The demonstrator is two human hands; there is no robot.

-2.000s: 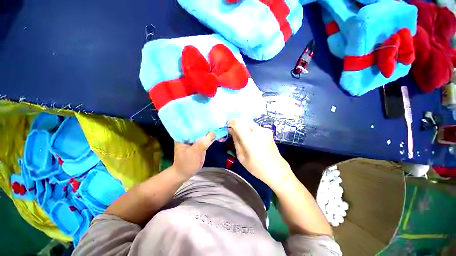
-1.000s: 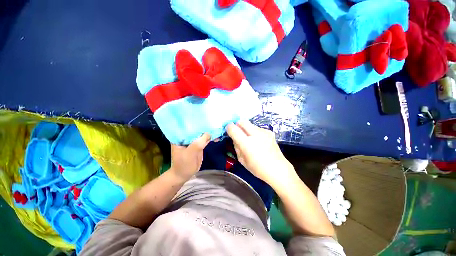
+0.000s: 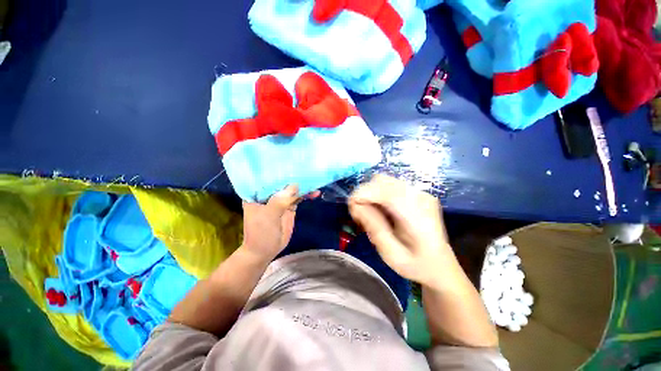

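Note:
A light blue plush gift box [image 3: 308,158] with a red ribbon band and red bow [image 3: 293,109] lies at the table's near edge. My left hand [image 3: 269,224] grips its near edge, thumb on top. My right hand [image 3: 397,217] is just right of that edge, off the plush, with thumb and forefinger pinched together. A faint thread runs between the plush edge and my right fingertips. A needle is too small to see.
Another plush gift box [image 3: 348,43] lies behind, more at the right [image 3: 540,80]. Red and metal snips [image 3: 434,88], a black rectangle [image 3: 575,132] and pink strip [image 3: 601,159] lie right. A yellow sack [image 3: 185,224] hangs left; an open carton [image 3: 565,290] stands right.
My right hand has moved away from the plush edge to the right, with thread now showing between them. My left hand still holds the edge. The view has shifted slightly.

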